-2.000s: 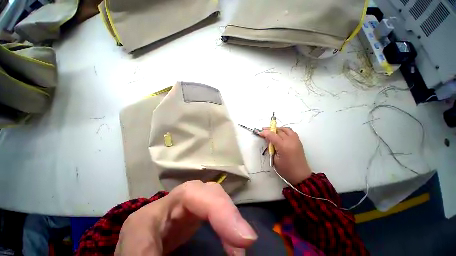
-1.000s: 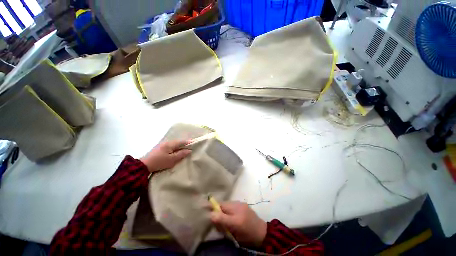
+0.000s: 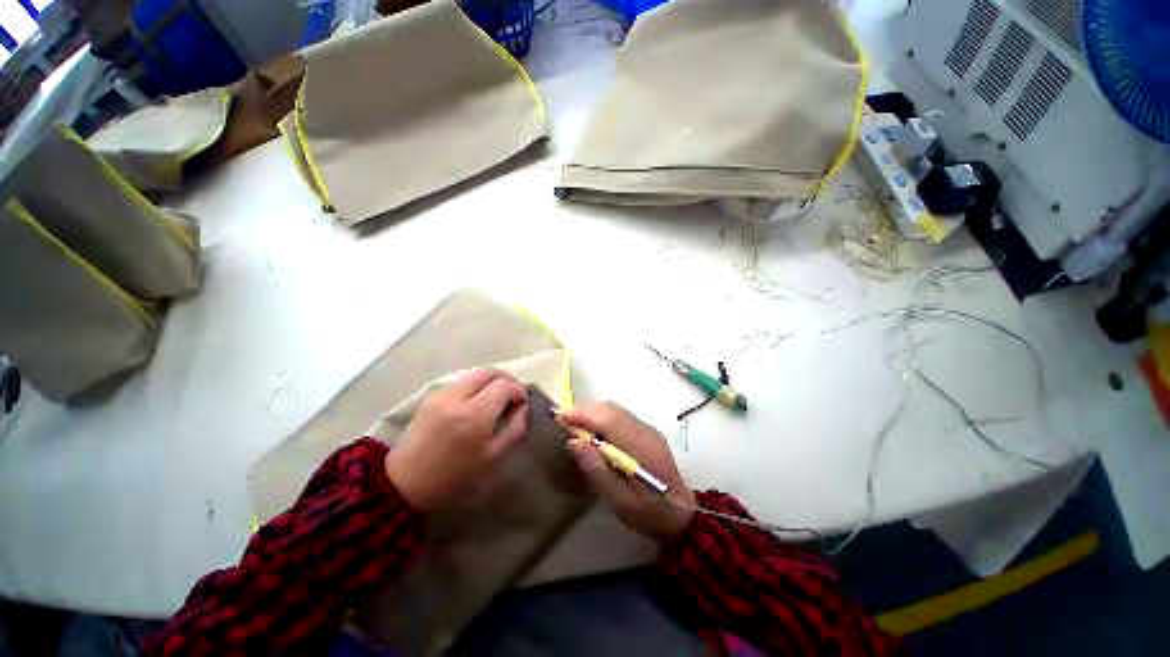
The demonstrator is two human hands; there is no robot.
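Observation:
The beige bag panel [image 3: 443, 336] with yellow edge binding lies at the table's near edge, its flap folded up. My left hand [image 3: 459, 436] pinches the cloth near the yellow-edged corner. My right hand [image 3: 635, 469] holds the pale yellow pen-like tool [image 3: 616, 456], its tip at the cloth just right of my left fingers. The exact contact of the tip is too small to tell. The green-handled pointed tool [image 3: 706, 381] lies on the table to the right of the panel.
Beige bag pieces stand at the back left [image 3: 411, 109], back right [image 3: 731, 103] and far left [image 3: 77, 289]. A power strip [image 3: 896, 173] with a black adapter, a white machine [image 3: 1014, 90] and a blue fan are at right. A thin cord [image 3: 873, 449] and thread scraps lie on the right.
The panel's flap has been turned up and my left hand has moved right and down to the corner. My right hand has moved up with the pen tool to meet it.

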